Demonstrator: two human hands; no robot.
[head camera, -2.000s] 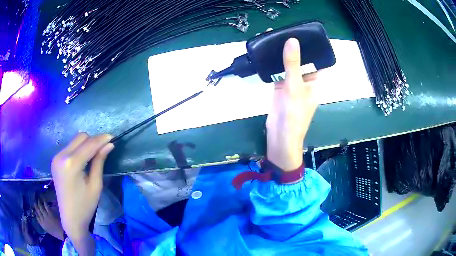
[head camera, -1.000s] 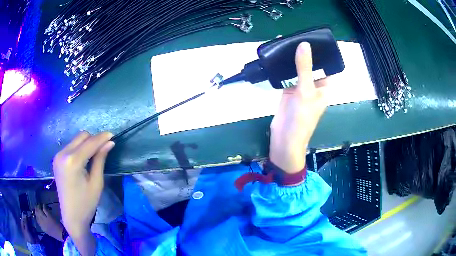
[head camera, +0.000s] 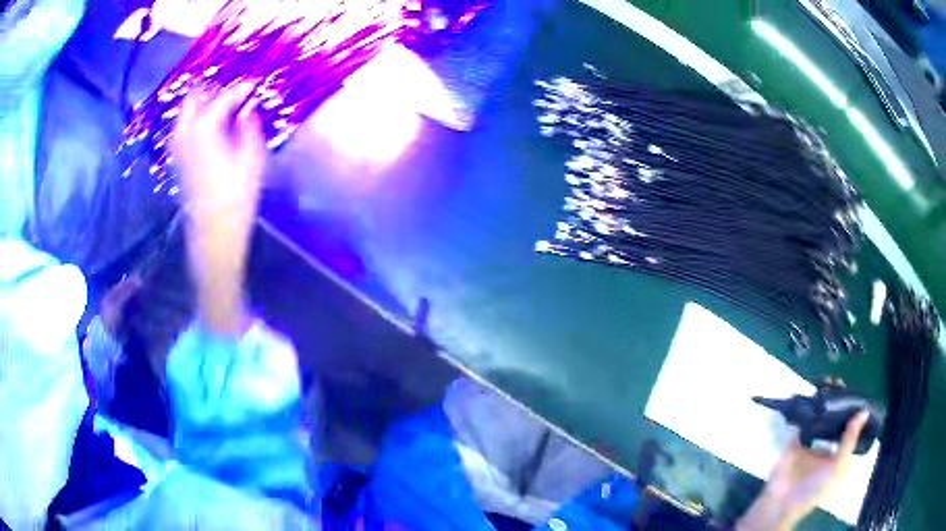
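My right hand is at the lower right, closed around the black glue bottle. The bottle's nozzle points left over the white sheet; no cable shows at its tip. My left hand is far to the left, stretched over cables lit violet. It is blurred, and I cannot tell whether its fingers hold a cable.
A wide pile of black cables with shiny ends lies behind the sheet. A second bundle lies beyond the bottle at the right edge. A very bright violet glow is at the upper left. Another person's pale blue clothing is at the left edge.
The view has swung left. My left hand has moved from in front of the sheet to the violet-lit cables. The cable with its connector no longer shows at the nozzle. My right hand still holds the bottle.
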